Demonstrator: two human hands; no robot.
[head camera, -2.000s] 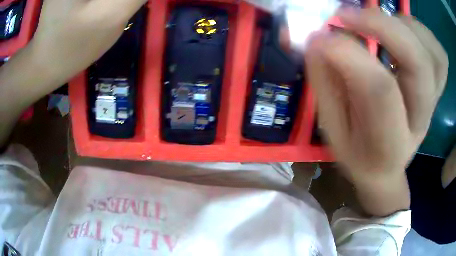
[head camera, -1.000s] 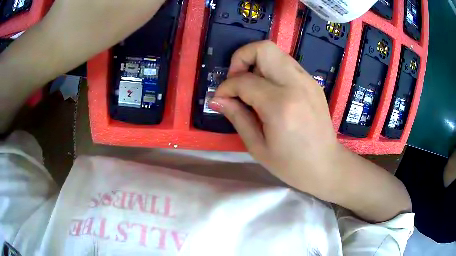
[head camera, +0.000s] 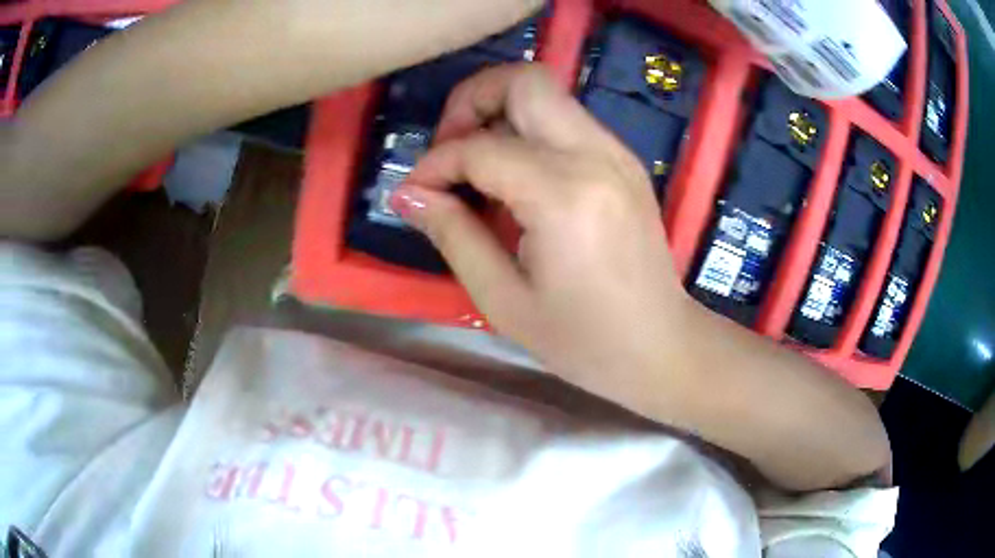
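Note:
My right hand (head camera: 546, 207) is over the leftmost phone (head camera: 376, 238) in the front row. Its thumb and fingertips come together at the white label (head camera: 384, 187) in the battery bay. I cannot tell whether they pinch it or only touch it. The phone lies in a red foam tray (head camera: 382, 286). My left forearm crosses the upper left, and my left hand is beyond the top edge. A curled white label sheet (head camera: 824, 44) with printed rows hangs over the tray at the upper right; what holds it is out of view.
More phones (head camera: 736, 245) with gold round parts lie in the tray to the right. Another red tray (head camera: 153, 174) is at the left, partly behind my forearm. The dark green mat (head camera: 960, 294) shows at the right edge. Part of another person's arm (head camera: 976, 438) shows at the far right.
The view has shifted, so the tray sits further right and tilts. My right hand has moved from the second phone to the leftmost one. The label sheet still hangs at the top.

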